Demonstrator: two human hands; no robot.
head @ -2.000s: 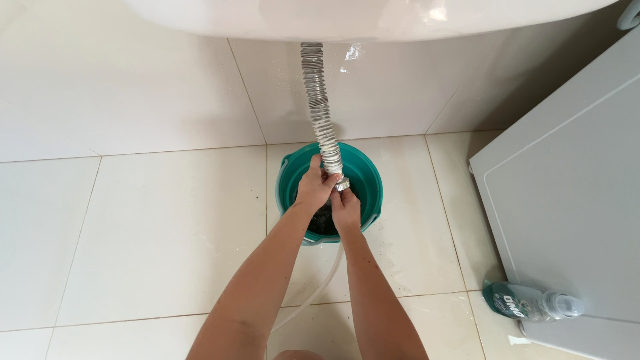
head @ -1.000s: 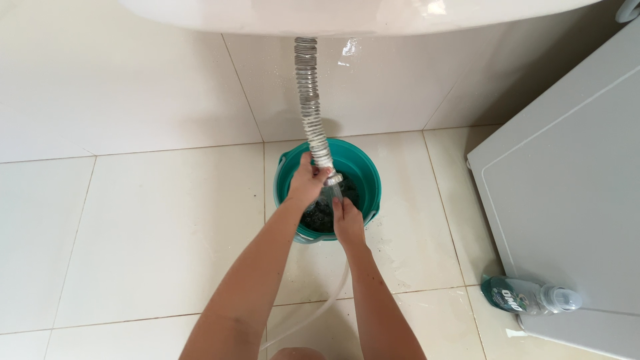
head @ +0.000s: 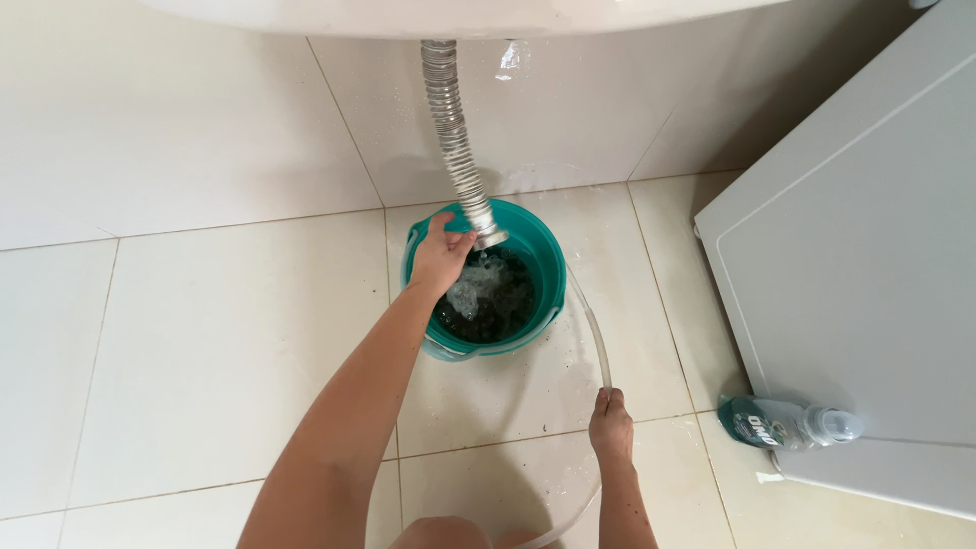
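A corrugated flexible drain hose (head: 455,145) hangs from beneath a white basin, its collared lower end over a teal plastic bucket (head: 545,263). Dark, foamy water (head: 488,297) lies in the bucket. My left hand (head: 444,255) is at the hose's lower end, thumb and fingers against its left side, at the bucket's rim. My right hand (head: 611,423) is closed around a thin translucent tube (head: 597,339), right of and below the bucket. The tube's upper end passes beside the bucket's right side; its lower part curves toward my knees.
The white basin (head: 473,17) spans the top, before a tiled wall (head: 564,122). At right stands a light grey appliance or cabinet (head: 854,252). An OMO detergent bottle (head: 778,423) stands against it on the tiled floor (head: 229,366). The floor bears wet spots and specks.
My right hand has moved from the hose end over the bucket to the lower right, with the thin tube. The tube has come away from the hose end. My left hand stays near the hose.
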